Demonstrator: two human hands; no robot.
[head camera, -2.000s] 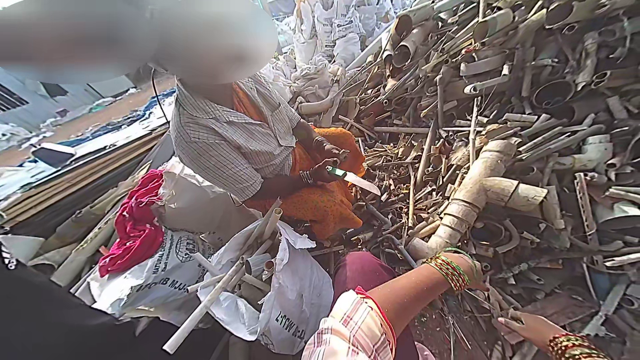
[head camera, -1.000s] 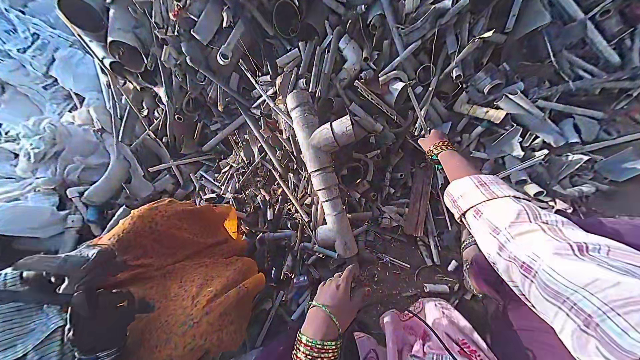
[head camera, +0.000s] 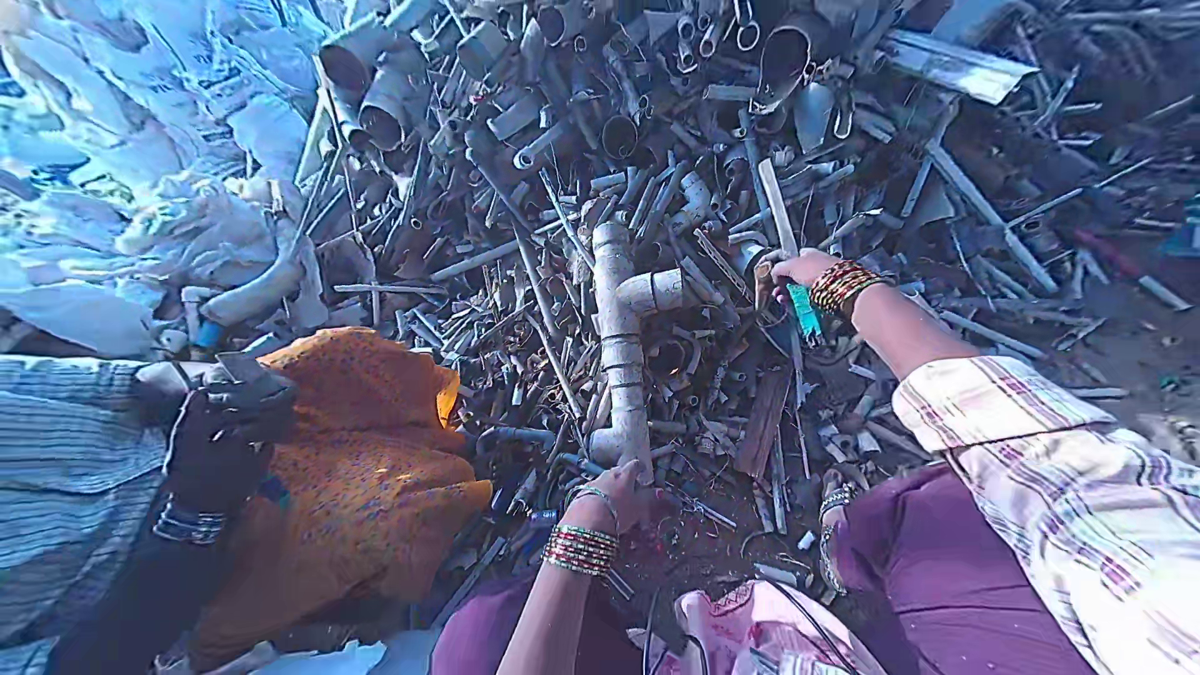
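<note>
My right hand (head camera: 797, 270) is closed around a long tool, apparently a knife, with a green handle end (head camera: 804, 314) below the fist and a pale, narrow blade (head camera: 778, 202) pointing up and away. Near my knees, my left hand (head camera: 617, 489) has its fingers at the lower end of a jointed plastic pipe with a side branch (head camera: 619, 347). Whether the fingers grip the pipe or only touch it cannot be told. The pipe lies on a heap of plastic pipe scrap, between my two hands.
Wide pipe ends (head camera: 352, 61) and a split pale channel (head camera: 966, 66) lie in the heap. White sacks (head camera: 216, 225) are piled at the left. A co-worker's hand (head camera: 234, 403) rests beside an orange cloth (head camera: 375, 497). Pink cloth (head camera: 759, 623) lies between my knees.
The view has swung from the seated co-worker to the heap. A second ago my right hand showed no green handle; now one shows below it. My left hand's fingers have come to the pipe's lower end.
</note>
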